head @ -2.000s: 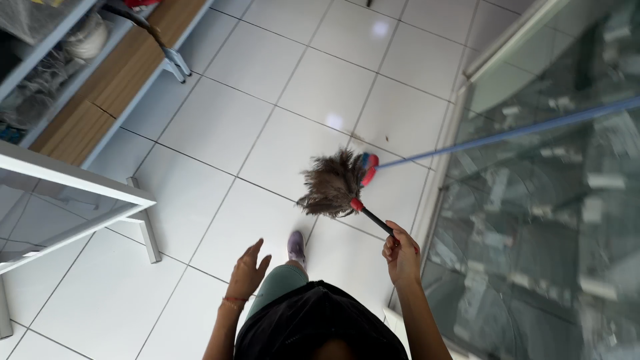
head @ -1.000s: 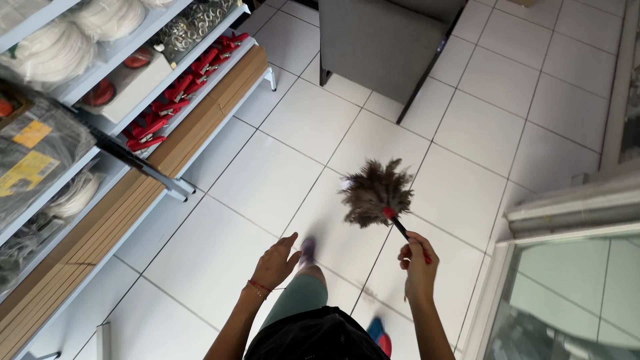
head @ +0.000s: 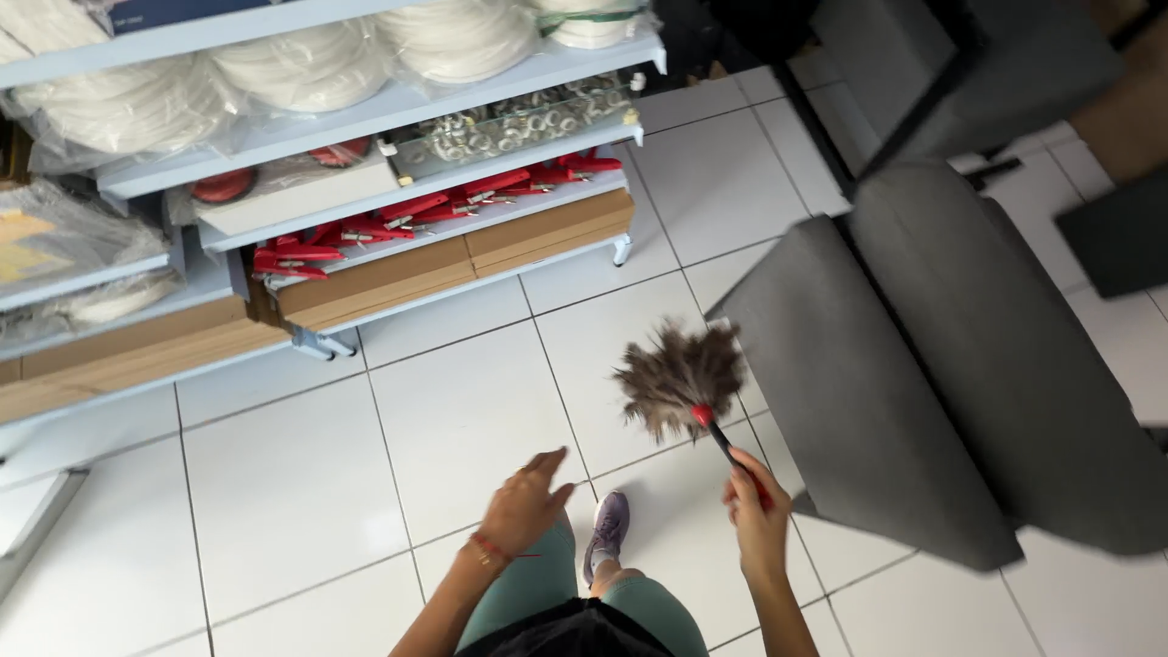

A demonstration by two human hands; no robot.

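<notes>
A feather duster (head: 683, 379) with brown feathers, a red collar and a dark handle is in my right hand (head: 759, 511). Its fingers wrap the handle near its red end, and the feathers point up and away from me, over the floor beside a grey seat. My left hand (head: 526, 499) hangs over the floor in front of my left thigh, with nothing in it and the fingers apart. A red bracelet circles that wrist.
Grey upholstered seats (head: 849, 383) stand at the right. At the upper left, blue metal shelving (head: 383, 105) holds bagged white coils (head: 292, 59), metal rings (head: 511, 128), red-handled tools (head: 411, 214) and long cardboard boxes (head: 465, 260). A white-framed edge (head: 41, 529) is at the lower left.
The view has swung a lot, from the glass-fronted case toward the shelving and grey seats. The duster has stayed in my right hand. The blue pole seen two seconds ago is out of view.
</notes>
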